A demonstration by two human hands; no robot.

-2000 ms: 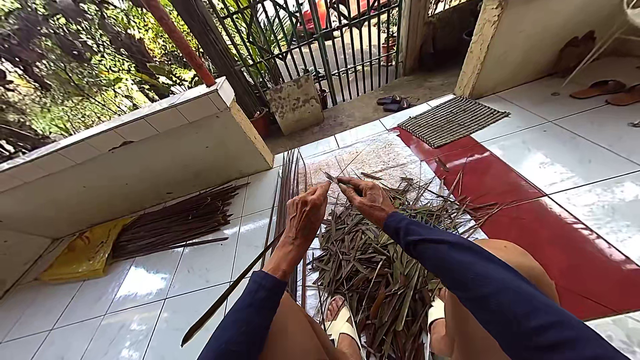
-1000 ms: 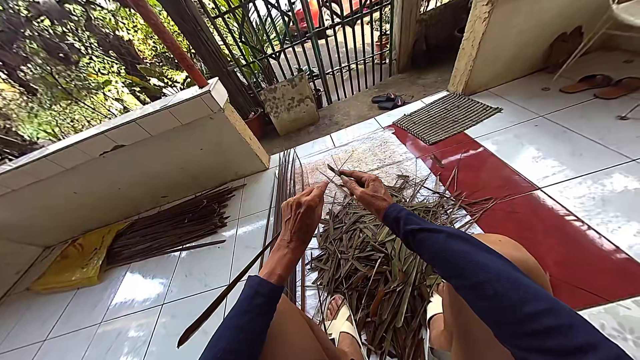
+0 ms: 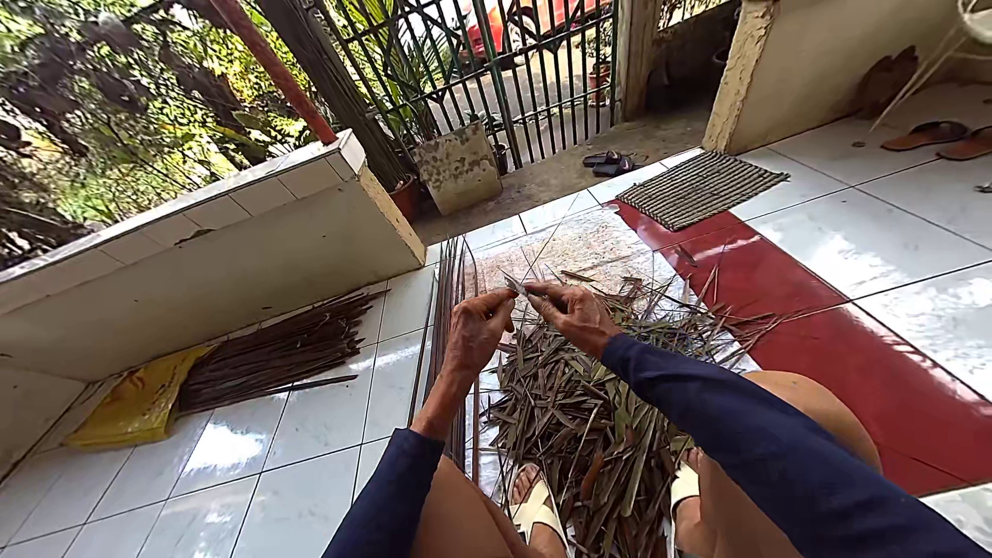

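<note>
My left hand (image 3: 474, 329) pinches a thin leaf strip or rib, of which little shows between the fingers. Close beside it, my right hand (image 3: 572, 310) grips a small knife (image 3: 514, 285), its blade pointing up and left near the left fingertips. Below both hands a heap of dried leaf strips (image 3: 597, 411) lies on a whitish sheet (image 3: 577, 240) between my feet. Long, thin dark ribs or strips (image 3: 447, 333) lie along the sheet's left edge. A bundle of dark brown leaf strips (image 3: 271, 349) rests on the floor at the left, partly on a yellow sack (image 3: 136, 403).
A low tiled wall (image 3: 232, 256) runs along the left. Ahead are a metal gate (image 3: 496, 85), a leaning slab (image 3: 459, 169) and a pair of dark slippers (image 3: 609, 164). A woven doormat (image 3: 701, 188) lies by the red floor band (image 3: 821, 333); brown sandals (image 3: 926, 136) are at the right.
The long dark strip that slanted down left from my left hand in the earlier frames no longer shows there. Both hands stay close together over the heap.
</note>
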